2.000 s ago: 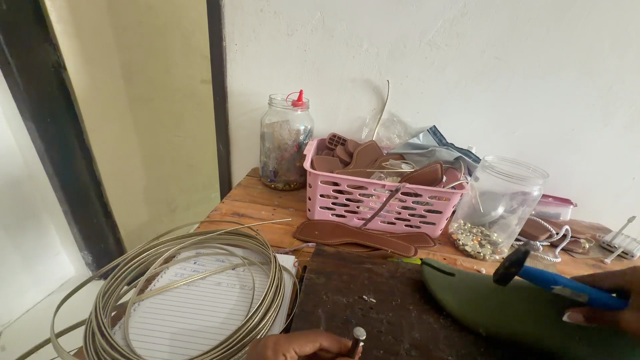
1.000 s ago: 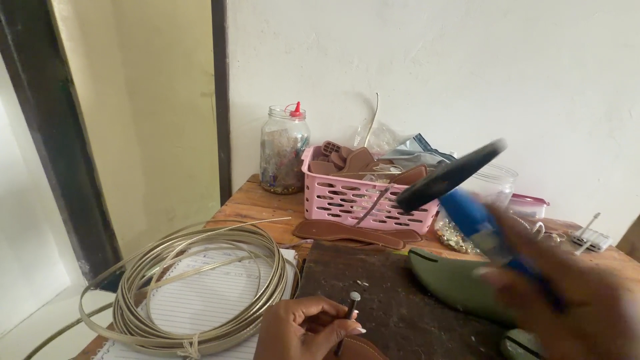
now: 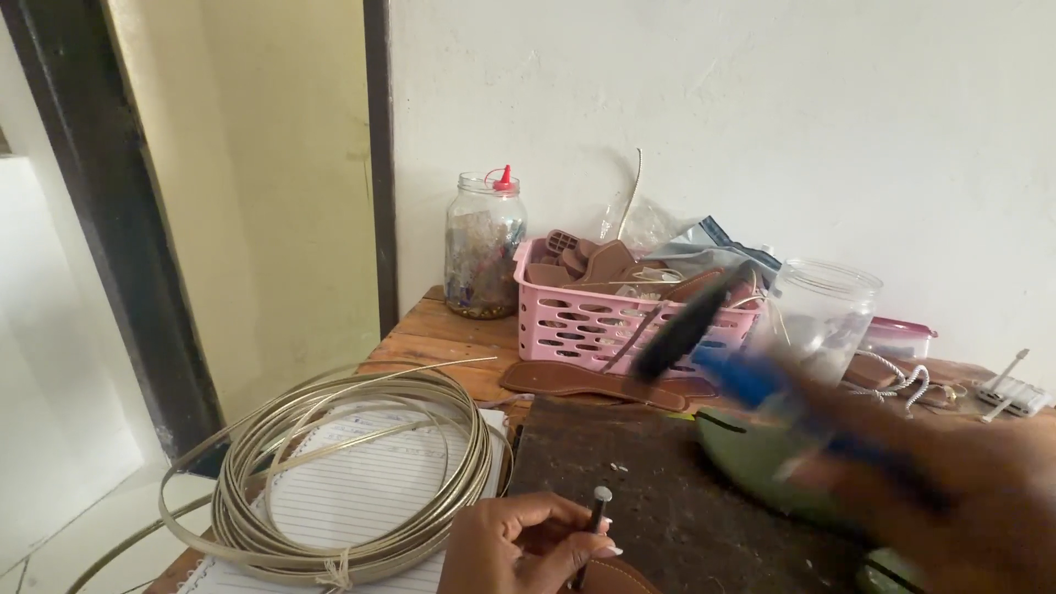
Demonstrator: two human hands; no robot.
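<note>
My left hand (image 3: 532,544) pinches a metal punch (image 3: 596,536) upright, its round head on top. Below it, at the bottom edge, lies a stitched brown leather piece (image 3: 619,577) on a dark board (image 3: 652,495); the tip of the punch is hidden. On the right, my right hand (image 3: 932,470), blurred, grips a hammer (image 3: 742,375) with a blue handle and black head, raised above the board. Beneath the hammer, a green slotted piece (image 3: 767,470) of unclear material rests on the board's right side.
A coil of gold-coloured strip (image 3: 355,536) lies on a lined notebook (image 3: 371,470) at left. Behind stand a glass jar (image 3: 485,247), a pink plastic basket (image 3: 553,330) of leather pieces and a clear jar (image 3: 825,305). A brown leather strap (image 3: 569,379) lies before the basket.
My right hand has lifted the hammer from low at the right and swung it over the board. My left hand and the punch now show more fully, with brown leather visible beneath.
</note>
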